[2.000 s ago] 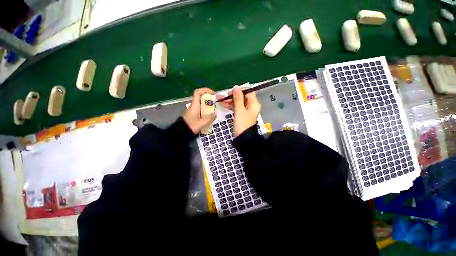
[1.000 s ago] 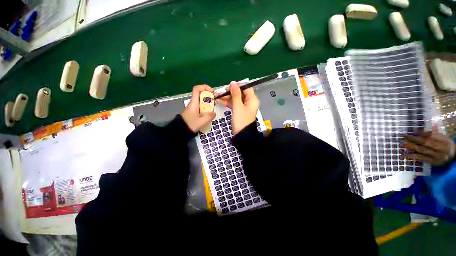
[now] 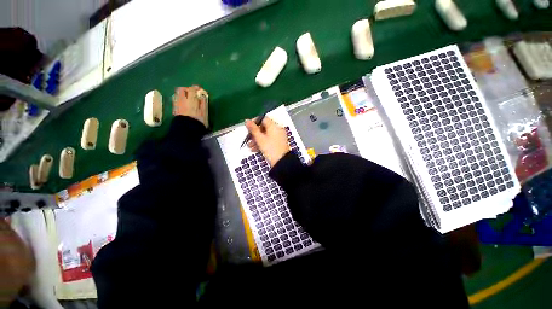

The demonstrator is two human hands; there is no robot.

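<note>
My left hand (image 3: 191,104) is over the green belt, its fingers around a cream plastic housing (image 3: 203,95); only a small part of the housing shows at the fingertips. My right hand (image 3: 269,139) holds the dark, thin tweezers (image 3: 261,116), with the pointed end down over the upper part of the label sheet in use (image 3: 272,208). That sheet has rows of dark labels and a blank white strip at its top. It lies on the grey work plate (image 3: 312,121). Whether a label is on the tweezers' tip cannot be seen.
More cream housings lie spaced along the green belt (image 3: 233,69) to both sides. A thick stack of spare label sheets (image 3: 451,133) lies right of the work plate. Printed packaging (image 3: 103,214) covers the left bench. Part of another person's hand (image 3: 13,262) shows blurred at the left edge.
My left hand has moved from above the label sheet left and forward to the belt. My right hand has moved slightly left and down. The other person's hand and sheet at the right stack are gone.
</note>
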